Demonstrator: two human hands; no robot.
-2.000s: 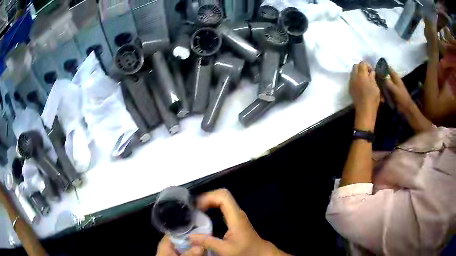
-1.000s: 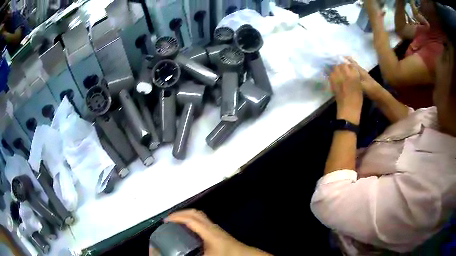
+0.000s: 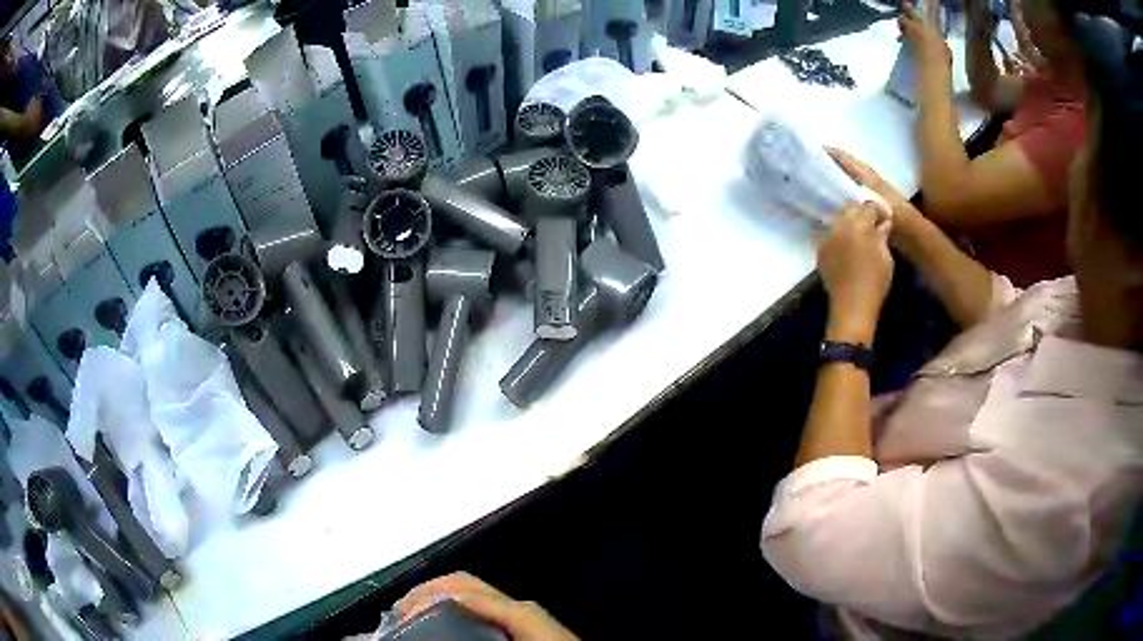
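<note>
My right hand (image 3: 483, 601) is at the bottom edge, partly cut off, with its fingers around a dark grey unit (image 3: 441, 624). Only the top of this unit shows. My left hand is not in view. A pile of dark grey units with round heads and tube handles (image 3: 555, 269) lies on the white bench beyond my hand. Some heads show spoked grilles and one shows a dark open centre (image 3: 600, 133). Milky white bags (image 3: 207, 407) lie at the left of the pile, partly over units.
Tall pale blue-grey boxes (image 3: 188, 207) stand in rows behind the units. The bench's dark green edge (image 3: 364, 606) runs diagonally. At right a person in a pink shirt (image 3: 978, 438) holds a bagged unit (image 3: 783, 173). Another person in red (image 3: 1028, 188) sits beyond. Small dark parts (image 3: 815, 66) lie far right.
My right hand and its unit have sunk toward the bottom edge, and my left hand has left the view. The neighbour's hands now hold a bagged unit. The camera view has shifted.
</note>
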